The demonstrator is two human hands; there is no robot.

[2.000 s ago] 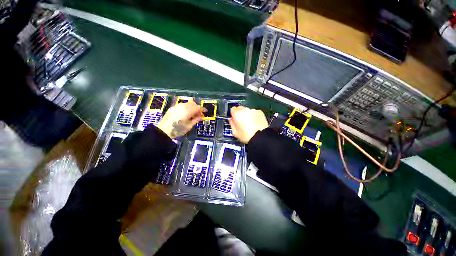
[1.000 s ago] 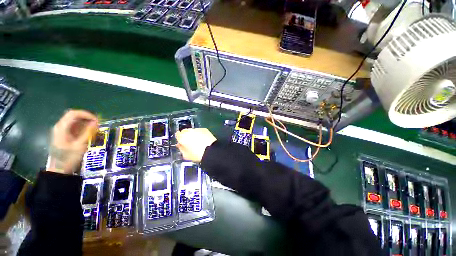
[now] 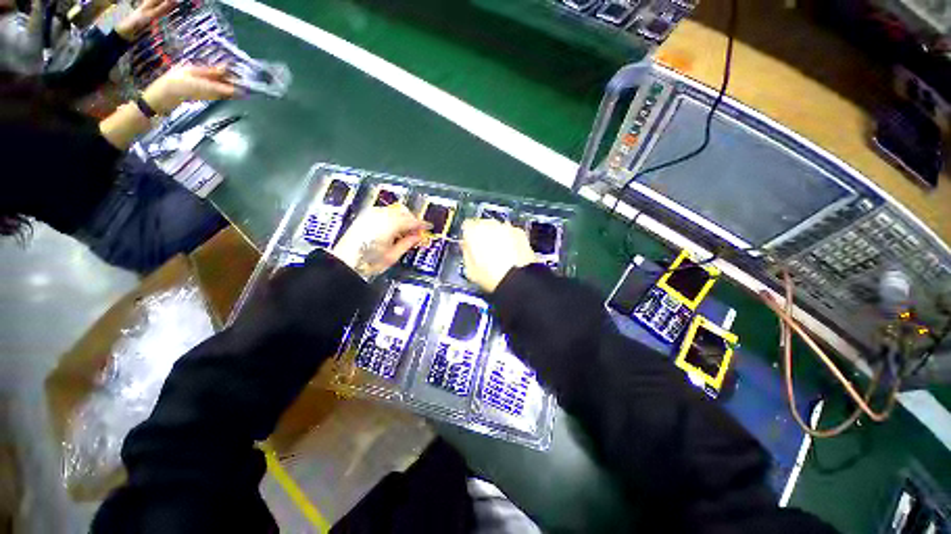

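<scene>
A clear blister tray [image 3: 325,170] holds keypad phones in two rows, screens up. A keypad phone [image 3: 433,221] with a yellow frame round its screen lies in the back row between my hands. My left hand [image 3: 381,240] is over the back row, its thumb and fingertips pinched at this phone's screen. My right hand [image 3: 495,252] is curled just right of it and covers part of a neighbouring phone. A thin pale-yellow strip [image 3: 446,238] spans the gap between my fingertips. Whether it is film or a tool tip is unclear. The phone at the tray's back left shows no yellow frame.
Two yellow-framed phones [image 3: 707,355] lie right, by blue plates [image 3: 766,402] and orange-brown cables [image 3: 787,355]. A radio tester [image 3: 740,167] stands behind. Another person's hand [image 3: 198,83] holds a tray at upper left. A cardboard box [image 3: 78,365] with clear plastic is at lower left.
My left hand has come down from the tray's left end, where it held yellow film, back beside my right hand. The view has turned, and the fan is out of it. Fewer yellow frames show in the tray.
</scene>
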